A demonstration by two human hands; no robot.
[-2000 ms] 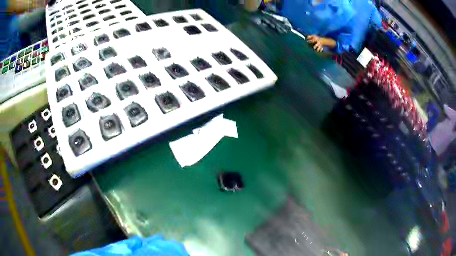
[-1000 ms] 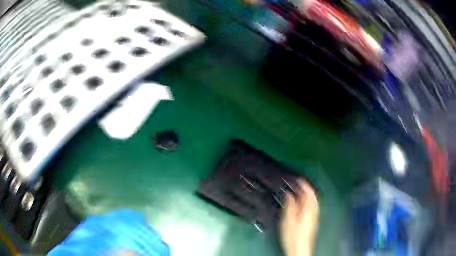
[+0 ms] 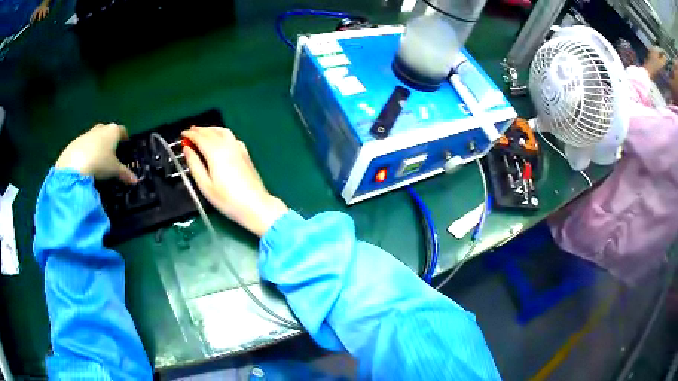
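Observation:
The black fixture plate (image 3: 152, 205) lies on the green mat at the left of the view. My left hand (image 3: 100, 155) rests at the plate's left part, thumb and fingers spread around the nest area; whether it holds a part is hidden. My right hand (image 3: 223, 175) is on the fixture's clamp at the right side, fingers closed over the red grip (image 3: 186, 142). A thin clear-grey air hose (image 3: 215, 242) loops from the fixture over the mat towards the front edge.
A blue control box (image 3: 357, 123) with a lit red switch stands right of the fixture, a clear canister (image 3: 427, 52) on it. Beyond are a small orange-and-black fixture (image 3: 517, 175), a white fan (image 3: 572, 93) and a person in pink (image 3: 632, 193). White paper (image 3: 8, 231) lies far left.
The view has swung right, to the fixture and blue box; the white tray has left the view. Both my hands are now at the fixture; my right hand has hold of the red grip.

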